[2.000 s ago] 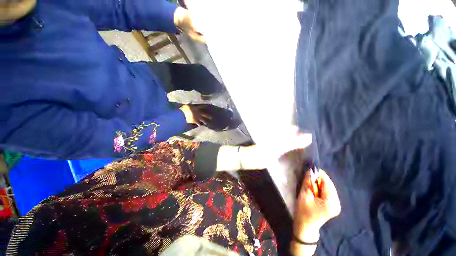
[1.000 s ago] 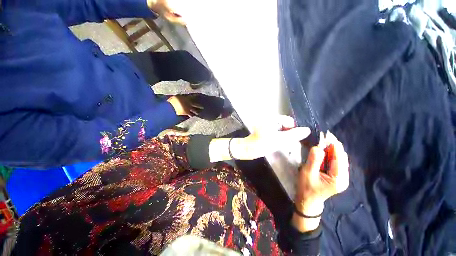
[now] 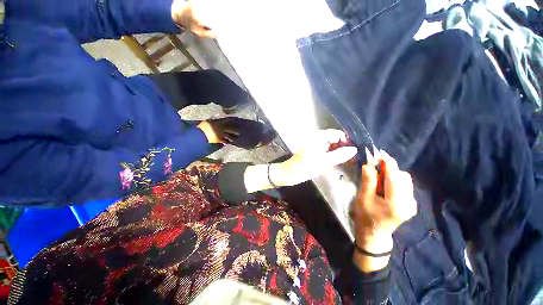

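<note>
A dark navy denim jacket (image 3: 440,113) covers the right part of the white table, with a thin stitched seam running down to my hands. My left hand (image 3: 309,161) reaches in from the left, its fingers at the jacket's near left edge and pinching the cloth there. My right hand (image 3: 384,199) is closed around red-orange thread snips (image 3: 380,181), whose short bright metal tip points up at the seam beside my left fingertips. The cloth between the two hands is partly hidden by fingers.
A person in a blue top (image 3: 71,119) stands at the left, one hand on the table (image 3: 256,36). A wooden stool (image 3: 161,50) and blue crates (image 3: 47,229) are on the floor. Pale garments (image 3: 503,47) lie at the far right.
The jacket's upper part has shifted and folded, so a stitched corner now lies over the white tabletop. Both hands stay together at the edge; the snips' tip now shows more clearly.
</note>
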